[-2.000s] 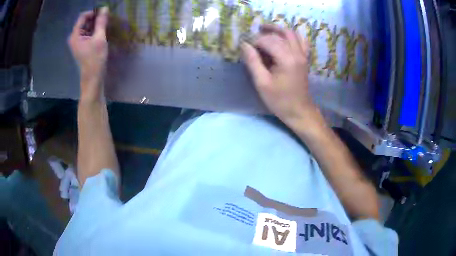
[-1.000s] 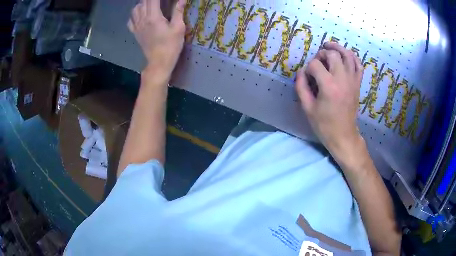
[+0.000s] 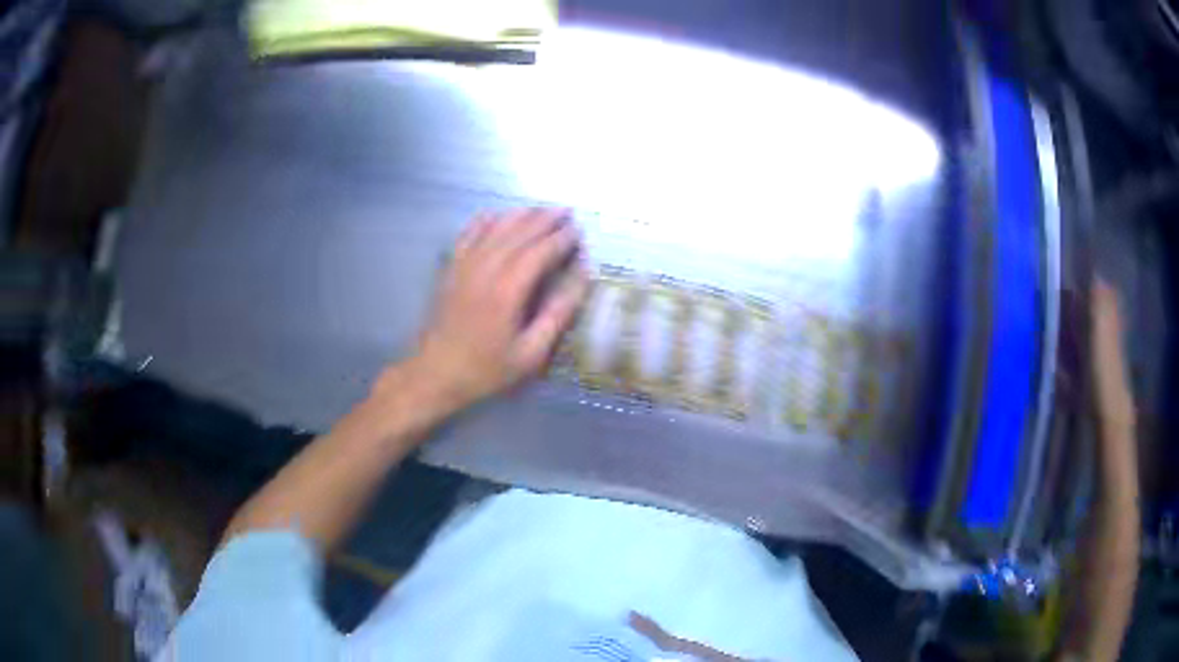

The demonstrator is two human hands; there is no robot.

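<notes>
A row of amber circuit pieces (image 3: 709, 343) lies on the grey metal bed (image 3: 297, 259), blurred, its right end close to the blue roller (image 3: 1006, 323). My left hand (image 3: 511, 304) is palm down at the row's left end, fingers close together; blur hides whether it grips the row or only rests on it. My right forearm reaches up past the far side of the roller. My right hand (image 3: 1103, 317) is dark and blurred there, and its fingers cannot be made out.
A pale-yellow stack with a dark edge (image 3: 401, 29) lies at the bed's far left. Strong glare covers the bed's far middle. A silver bracket with a blue fitting (image 3: 1002, 576) is at the roller's near end. Cardboard and white items (image 3: 136, 582) show blurred at lower left.
The view has turned and the row now sits nearer the roller. My left hand has stayed at the row's left end. My right hand has left the row and moved right, beyond the roller.
</notes>
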